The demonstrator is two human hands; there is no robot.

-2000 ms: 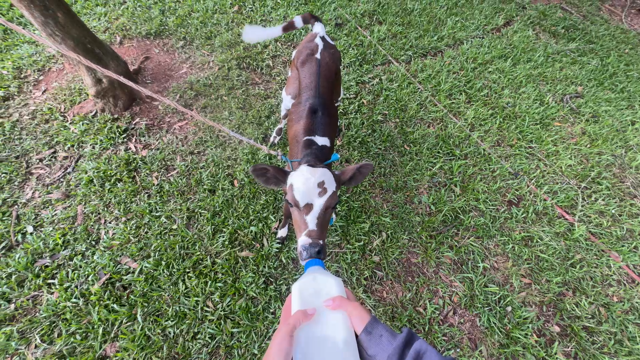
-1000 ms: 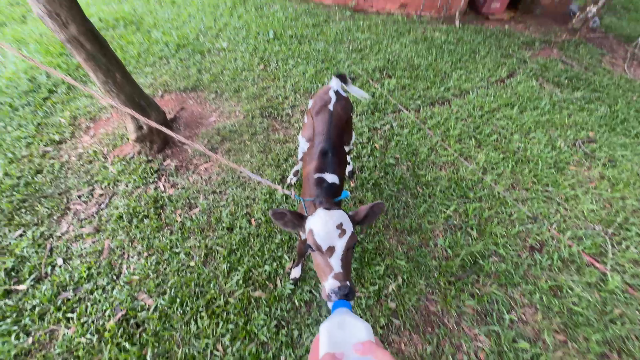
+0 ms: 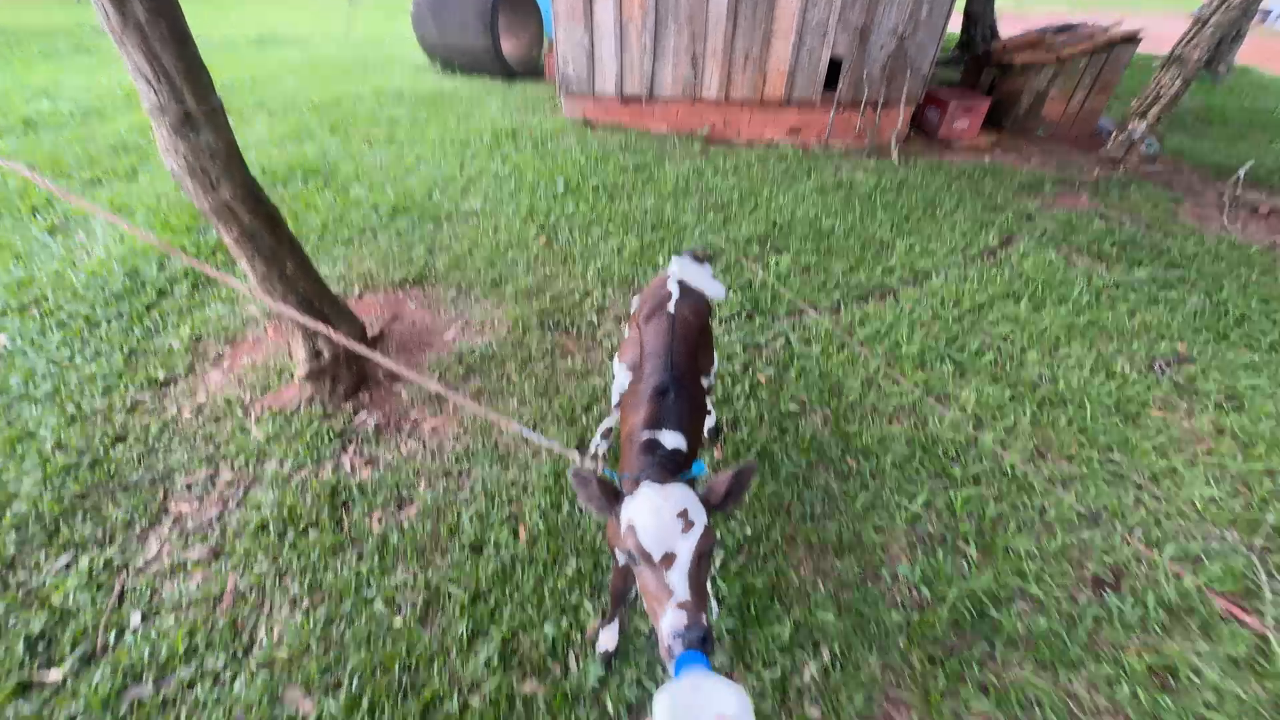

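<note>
A brown and white calf (image 3: 668, 380) stands on the grass, facing me, its muzzle at the blue cap or teat (image 3: 691, 662) of a white bottle (image 3: 703, 697). Only the top of the bottle shows at the bottom edge. Neither my left hand nor my right hand is in view. Around the calf's neck is a blue collar (image 3: 697, 469). A taut rope (image 3: 400, 368) runs from the neck up to the left edge, passing in front of a tree trunk.
The leaning tree trunk (image 3: 235, 200) rises from bare red soil at left. Farther back stand a wooden plank shed (image 3: 740, 50) on a red base, a dark cylinder (image 3: 455, 35), a red box (image 3: 953, 113) and a low wooden structure (image 3: 1065, 80). Another thin trunk (image 3: 1185, 75) leans at right.
The view has tilted up, bringing the shed in and leaving my hands below the frame. The calf's raised tail has come down over its rump. Its muzzle stays at the bottle.
</note>
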